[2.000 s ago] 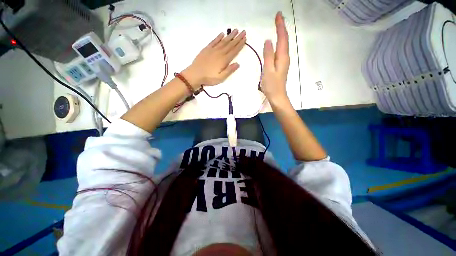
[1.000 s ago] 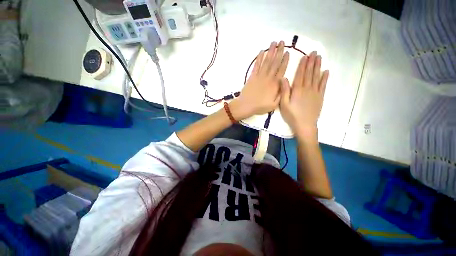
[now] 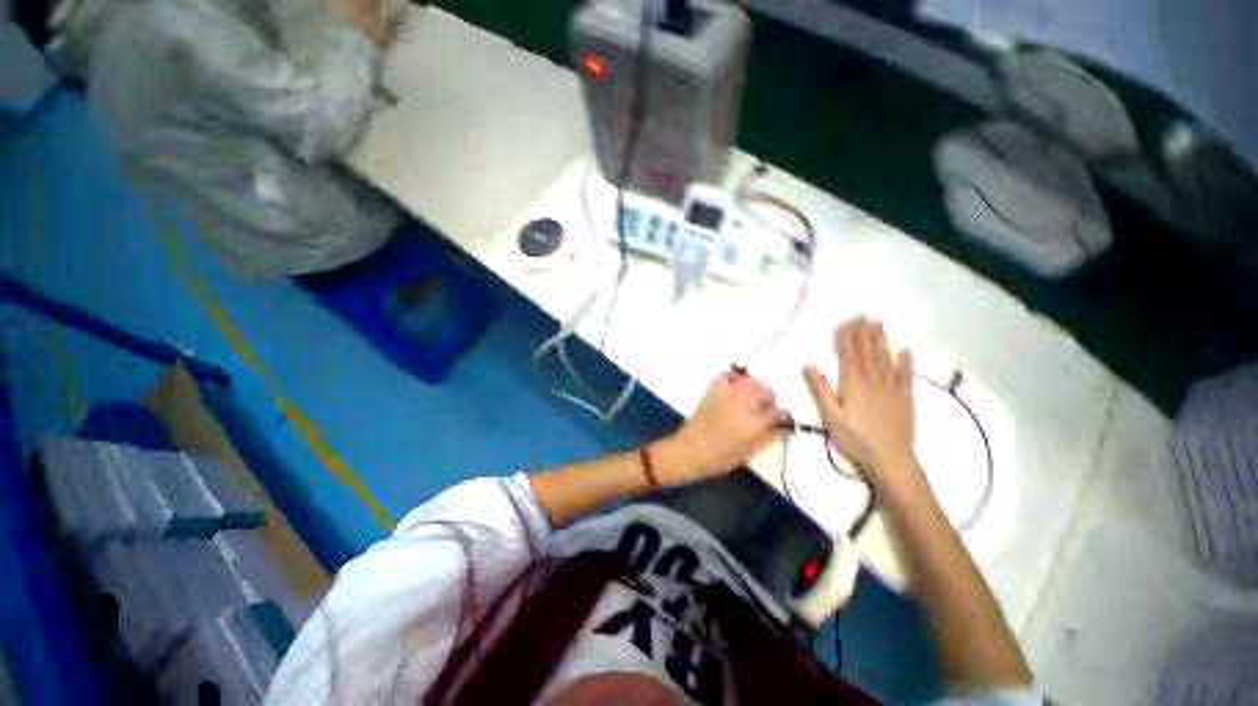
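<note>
The white panel (image 3: 931, 476) lies on the bench under a ring of thin dark wire (image 3: 988, 448). My left hand (image 3: 738, 421) is curled on the wire lead at the panel's left edge; a small black connector (image 3: 788, 425) shows beside its fingers. My right hand (image 3: 869, 400) lies flat over the panel's left part, fingers extended, holding nothing. A white handheld piece (image 3: 831, 590) with a red light is at the panel's near edge by my body. A loose red-black lead (image 3: 809, 255) curves from the meter area towards my left hand.
A grey power box (image 3: 662, 104) with a red light stands behind the power strip (image 3: 643, 225) and meter (image 3: 706, 215). A round dial (image 3: 541, 239) is left of them. Another person (image 3: 248, 124) sits upper left. Stacked panels (image 3: 1221, 462) stand right; pale cables hang off the bench edge.
The view has turned and shifted left. My left hand has left the panel's middle and closed at the lead on its left edge. My right hand has moved towards the panel's left part.
</note>
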